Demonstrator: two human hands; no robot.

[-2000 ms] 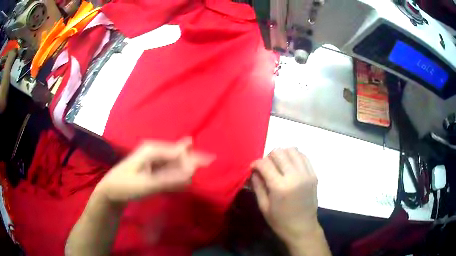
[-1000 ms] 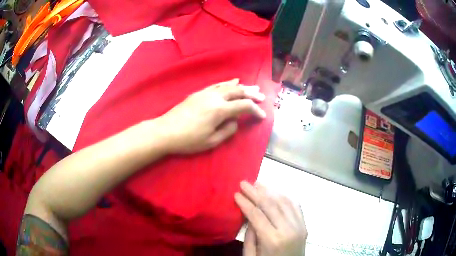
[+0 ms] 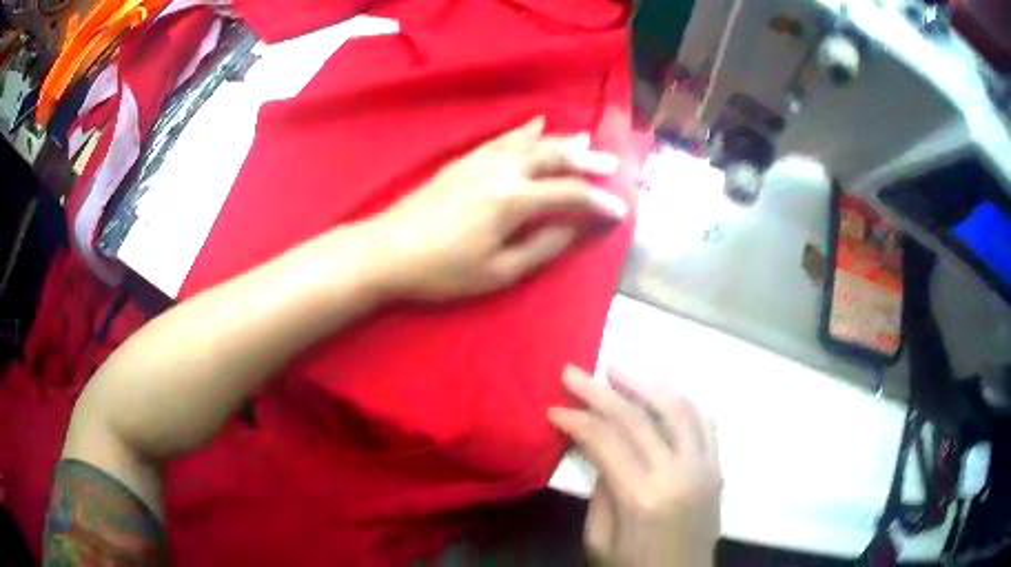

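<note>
The red fabric panel [image 3: 443, 366] lies over the white table, its right edge running beside the needle area of the white sewing machine [image 3: 887, 100]. My left hand [image 3: 477, 216] lies palm down on the panel, fingers somewhat spread, fingertips near its right edge just left of the needle area. My right hand [image 3: 654, 471] is lower, its fingertips touching the panel's lower right edge and its palm over the white table. The needle and presser foot are lost in glare and blur. The panel's lower part hangs in folds over the table's near edge.
A smartphone [image 3: 867, 277] lies right of the needle area. Dark cords [image 3: 915, 465] are at far right. Pink-backed red pieces [image 3: 111, 166] and orange strips [image 3: 94, 44] lie at upper left. A red garment bundle [image 3: 266, 487] fills the lower left.
My left hand came down from above the lower panel onto its upper right part and now rests there. My right hand stays near the lower edge. The view has shifted, showing more of the machine.
</note>
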